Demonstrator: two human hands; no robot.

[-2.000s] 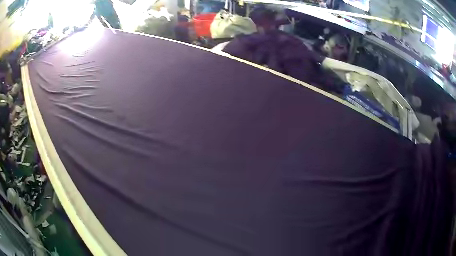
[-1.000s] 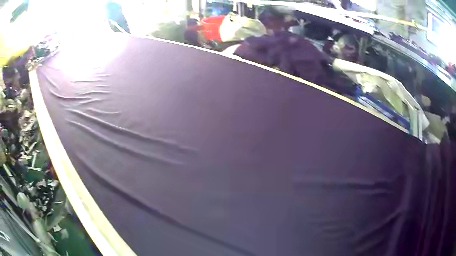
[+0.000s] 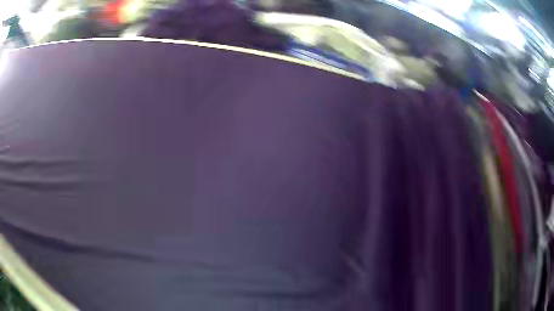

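Note:
A wide sheet of dark purple fabric (image 3: pixel 200 158) covers the long table, whose pale edge (image 3: pixel 33 282) shows at the lower left. A few creases run across the fabric at the left and along the bottom. At the right the fabric falls into several upright folds (image 3: pixel 425 200). The frame is blurred. Neither of my hands is in view.
Red (image 3: pixel 507 170) and tan (image 3: pixel 495 200) strips stand beside the folds at the right. Beyond the far edge lie a purple heap (image 3: pixel 200 23), a pale cloth (image 3: pixel 331 36) and a blue item (image 3: pixel 328 59). A small patch of green floor shows at the lower left.
The view has swung to the right. The folds now stand nearer the middle, the red and tan strips have come into view, and most of the left table edge has gone out.

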